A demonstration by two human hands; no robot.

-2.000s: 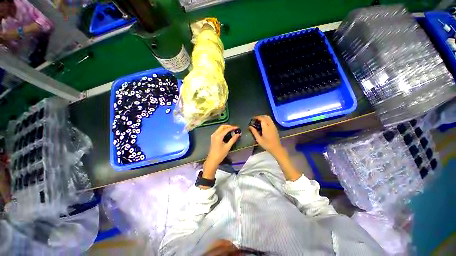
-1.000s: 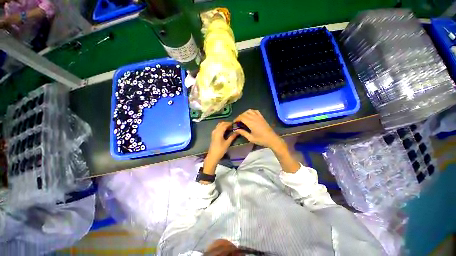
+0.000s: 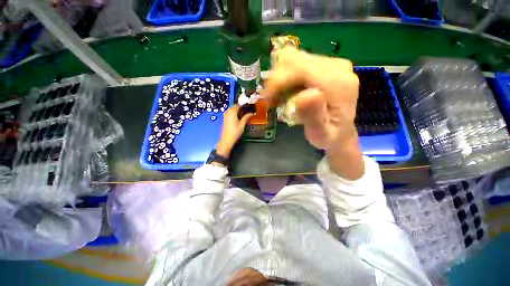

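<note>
My left hand [image 3: 231, 127] holds a black housing [image 3: 244, 110] in its fingertips at the left edge of the orange-red press pad [image 3: 259, 113], below the white wrap [image 3: 250, 98] at the ram. The pad sits on the green press base plate [image 3: 260, 133]. The green arbor press [image 3: 244, 53] stands behind. My right hand [image 3: 319, 95] is raised, large and blurred, and closed over the yellow-wrapped press lever [image 3: 286, 42], most of which it hides.
The left parts tray [image 3: 197, 146] holds loose black-and-white inserts. The right parts tray [image 3: 386, 144] holds rows of black pieces, partly behind my right arm. Stacked blister trays [image 3: 456, 111] stand at right; more blister trays [image 3: 53, 139] stand at far left. A green conveyor [image 3: 193, 55] runs behind.
My hands have parted from each other. My left hand has moved with the housing to the press pad. My right hand has risen to the lever, and the view has shifted.
</note>
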